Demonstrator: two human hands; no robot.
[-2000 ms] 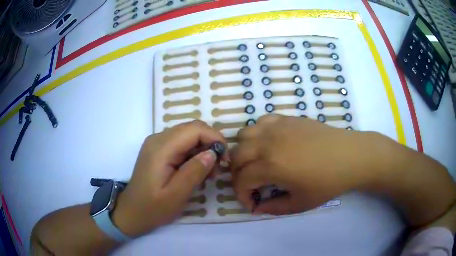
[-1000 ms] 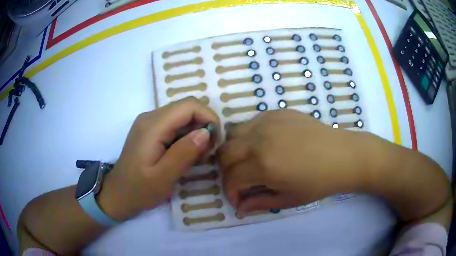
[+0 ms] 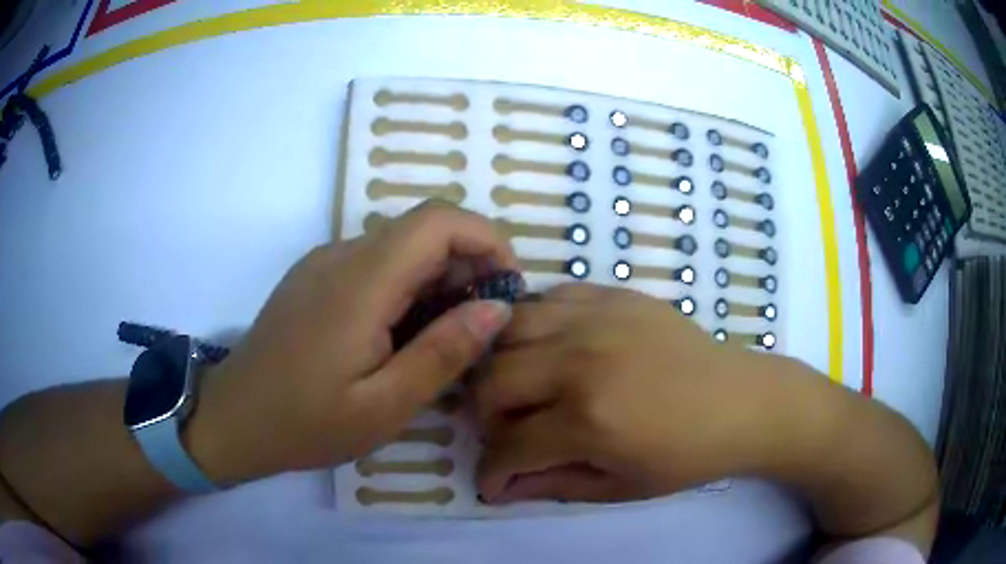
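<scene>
A white slotted tray lies in front of me. Its left column of bone-shaped slots shows plain tan; the second column has dark-rimmed discs at the right ends; the two right columns have discs at both ends. My left hand, with a watch on its wrist, holds a short dark stack of components between thumb and index finger over the tray. My right hand is beside it over the lower middle, fingers bent and touching or nearly touching the left fingertips. Whether it holds a component is hidden.
A dark bumpy rod lies by the watch. A dark tool is at the upper left. A calculator, stacked trays and other trays are at the right. Yellow tape runs around the tray.
The view has shifted; the tray's angle differs and the stacked trays now show at right. The fan has mostly left the view. My left hand still holds the stack, more of which now shows.
</scene>
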